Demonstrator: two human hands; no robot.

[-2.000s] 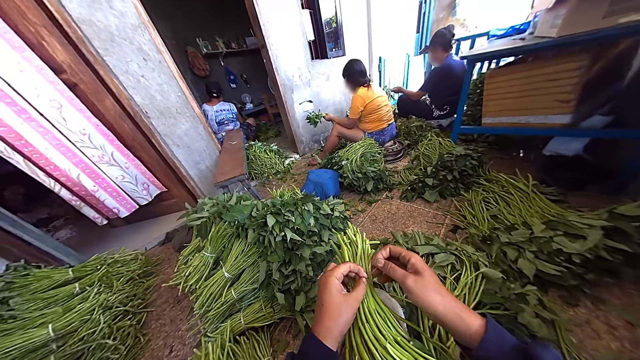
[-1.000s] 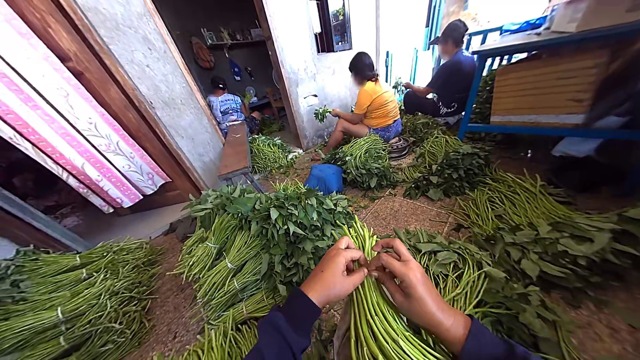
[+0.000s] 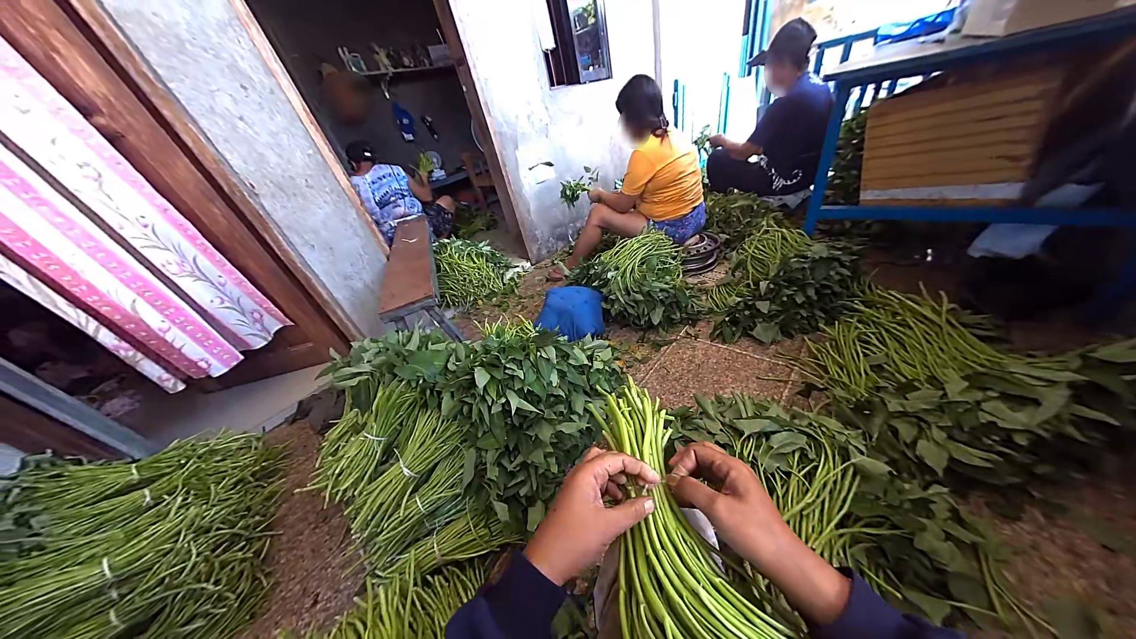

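Note:
A bundle of long green leafy-vegetable stems (image 3: 661, 541) lies lengthwise before me, its cut ends pointing away. My left hand (image 3: 599, 506) is at the bundle's left side, thumb and forefinger bent together over the stems. At the right side, my right hand (image 3: 732, 497) has its fingertips pinched near the top of the stems. Something thin, perhaps a tie, seems to be between the fingertips, too small to tell. Tied bundles with white bands (image 3: 404, 470) lie to the left, beside a leafy heap (image 3: 532, 399). Loose stems with leaves (image 3: 799, 479) lie right of my right hand.
More tied bundles (image 3: 133, 532) fill the lower left. A blue cloth-like object (image 3: 570, 312), a wooden bench (image 3: 410, 266) and further heaps (image 3: 905, 355) stand beyond. Several people sit farther back, among them a person in a yellow top (image 3: 667, 177). A blue-framed table (image 3: 967, 213) is at right.
Both hands met over the stems one second ago; now they are slightly apart, at either side of the bundle's top.

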